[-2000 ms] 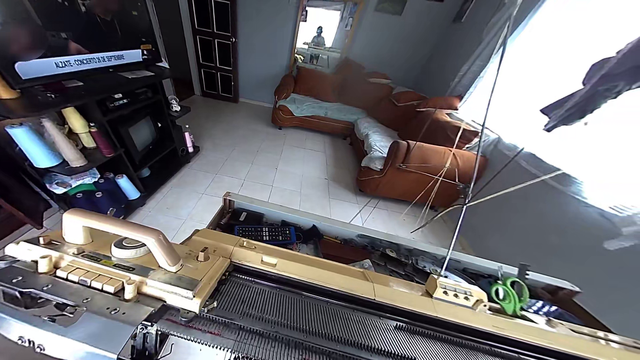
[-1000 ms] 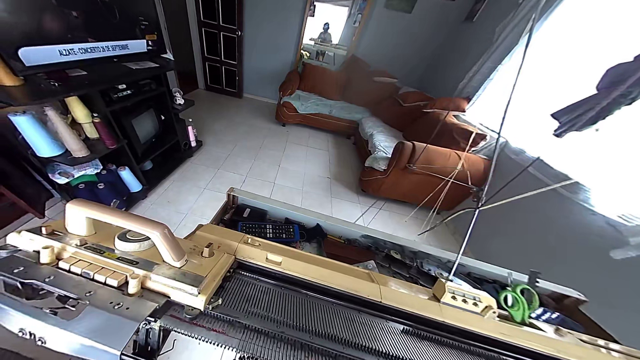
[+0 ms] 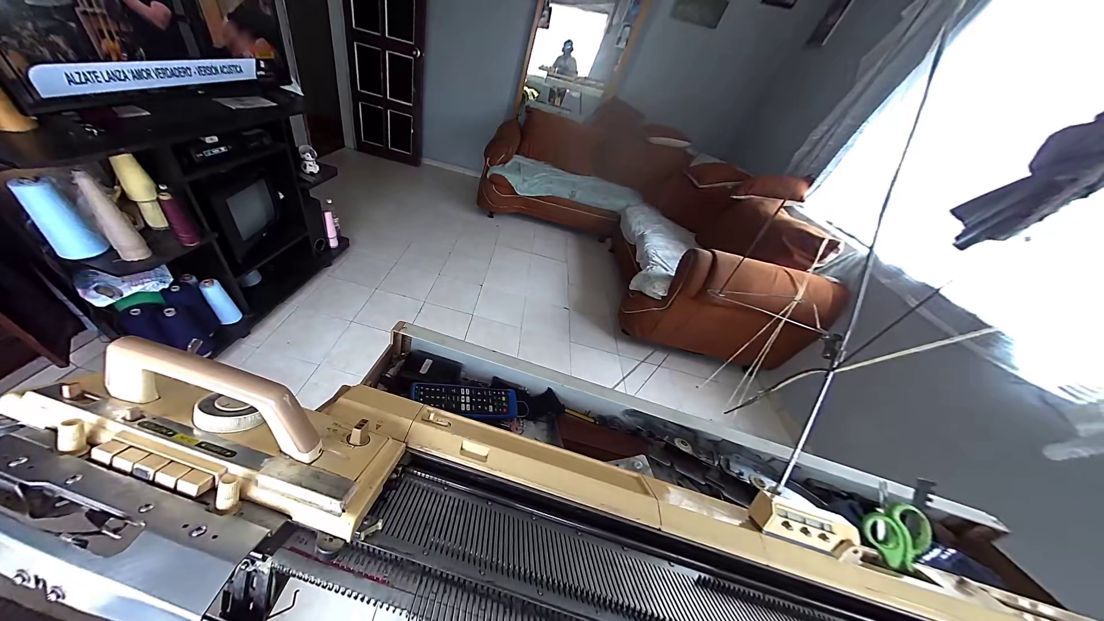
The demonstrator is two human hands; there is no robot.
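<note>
Neither of my hands shows in the head view. A knitting machine's carriage with a beige handle, a round dial and a row of push buttons sits at the left end of the machine. To its right runs the needle bed with its rows of metal needles. A yarn tension mast rises from a beige base at the back right, with thin wires and yarn on it. Green-handled scissors stand beside that base.
Behind the machine a long tray holds a remote control and assorted tools. Yarn cones fill a black shelf at left, under a television. Across the tiled floor stands an orange-brown sofa, near a bright window.
The caption on the television screen has changed. The carriage stays at the left end of the machine, and no hand appears in any frame.
</note>
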